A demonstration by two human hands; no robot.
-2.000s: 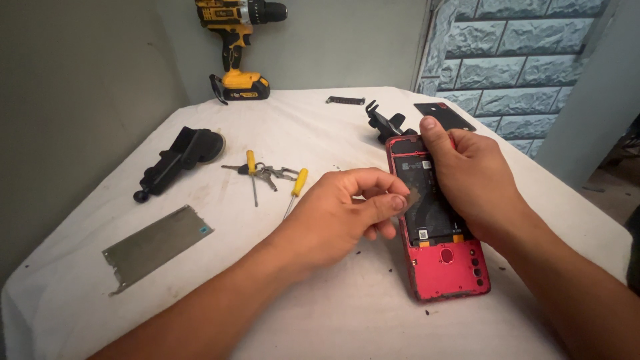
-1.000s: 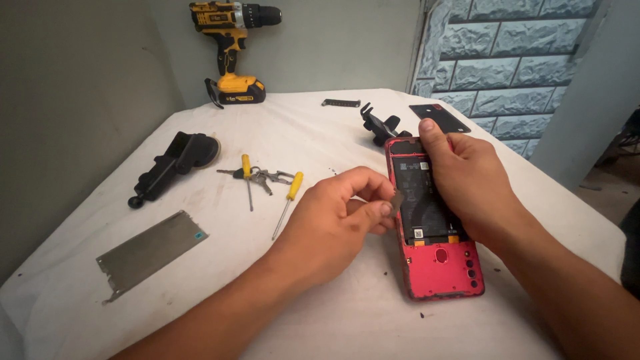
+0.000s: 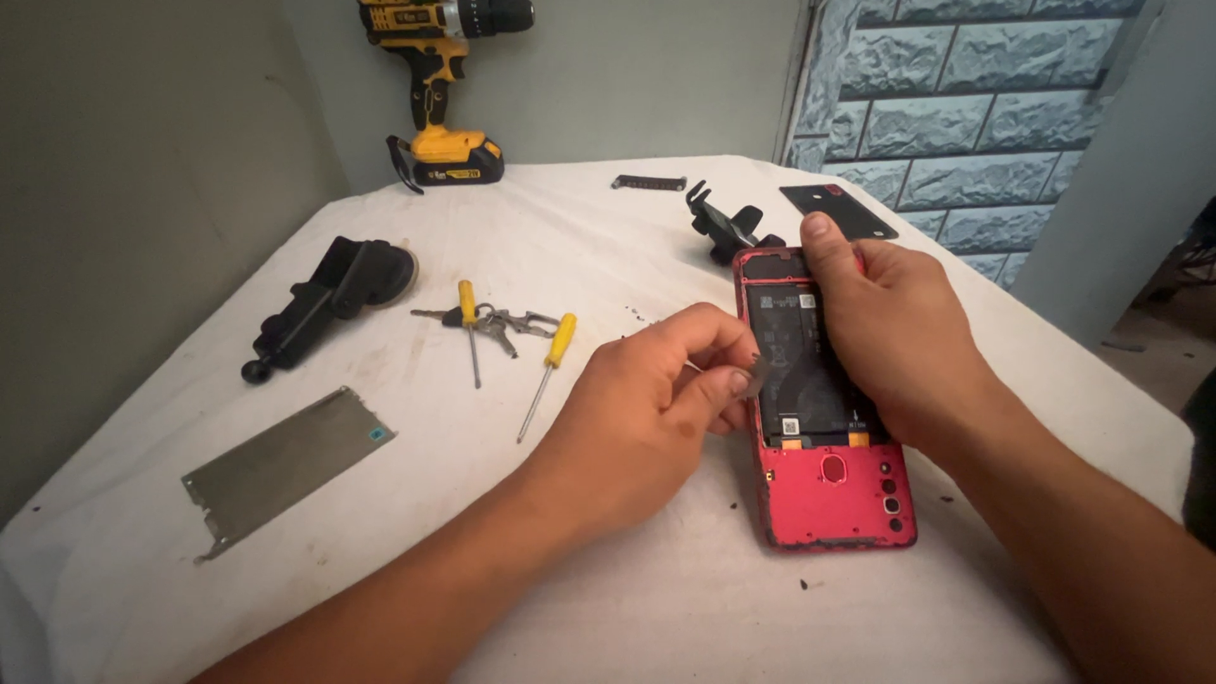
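Observation:
A red smartphone with its back cover off lies tilted over the white cloth, its black battery and orange flex connectors exposed. My right hand grips the phone's right edge, the thumb near its upper end. Between thumb and fingers, my left hand pinches a small thin dark piece against the phone's left edge. What the piece is made of cannot be told. Part of the battery is covered by my right hand.
Two yellow-handled screwdrivers lie by a bunch of keys. Around them are a metal plate, a black suction mount, a phone clamp, a dark panel, a small black strip and a cordless drill. Dark crumbs dot the cloth.
My left hand and the small piece have shifted slightly outward, from over the battery to the phone's left edge. My right hand keeps its hold on the phone.

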